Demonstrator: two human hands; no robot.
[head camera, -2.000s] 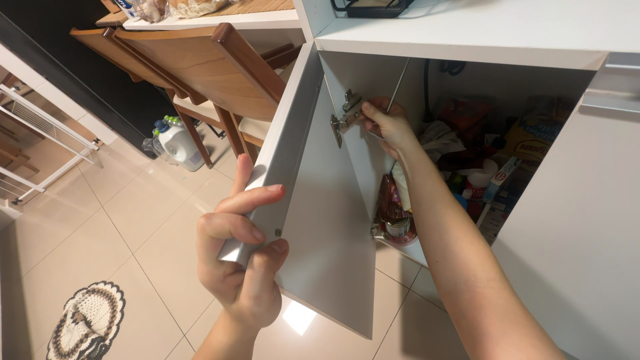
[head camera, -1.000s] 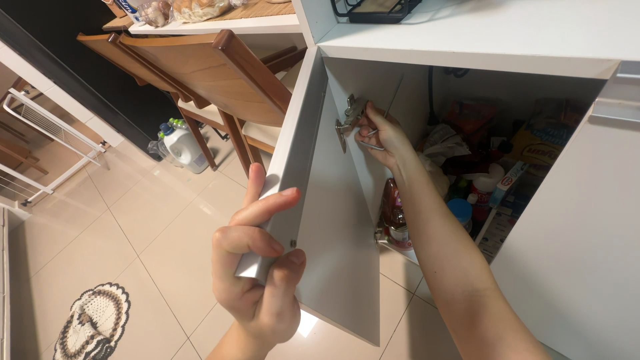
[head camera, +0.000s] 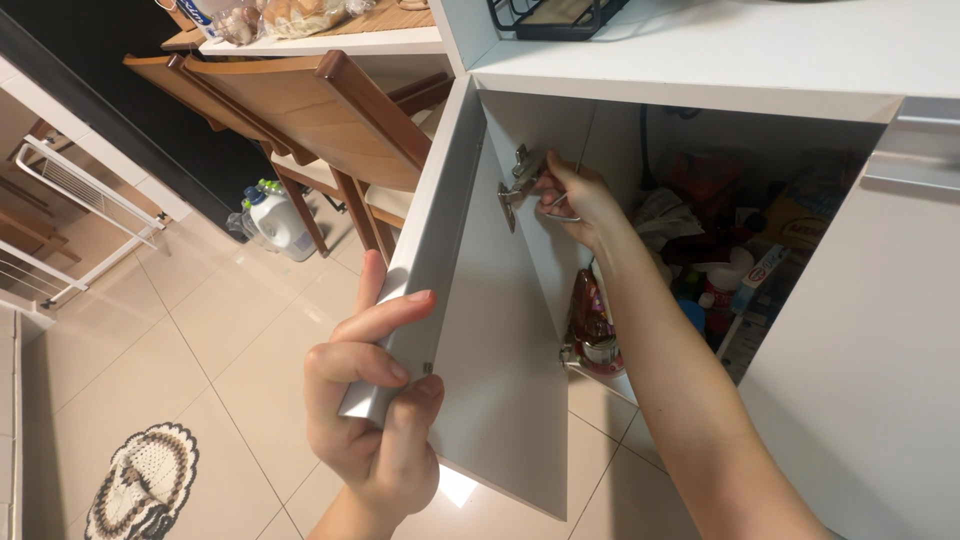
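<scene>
My left hand (head camera: 382, 390) grips the metal edge of an open white cabinet door (head camera: 510, 360), fingers in front and thumb behind. Inside the cabinet, my right hand (head camera: 574, 195) is at the upper metal hinge (head camera: 521, 180) and holds a thin bent metal tool (head camera: 566, 206), which looks like a hex key; its tip is hidden by the fingers and hinge. A lower hinge (head camera: 566, 352) joins the door near the cabinet floor.
Food packages, a red-brown bottle (head camera: 592, 307) and a small box (head camera: 761, 277) crowd the cabinet. A white countertop (head camera: 712, 52) runs above. Wooden chairs (head camera: 300, 112), a large plastic jug (head camera: 281, 225) and a crocheted rug (head camera: 146, 480) are to the left.
The thin metal tool in my right hand has turned to a different angle at the upper hinge. My left hand keeps its hold on the door edge.
</scene>
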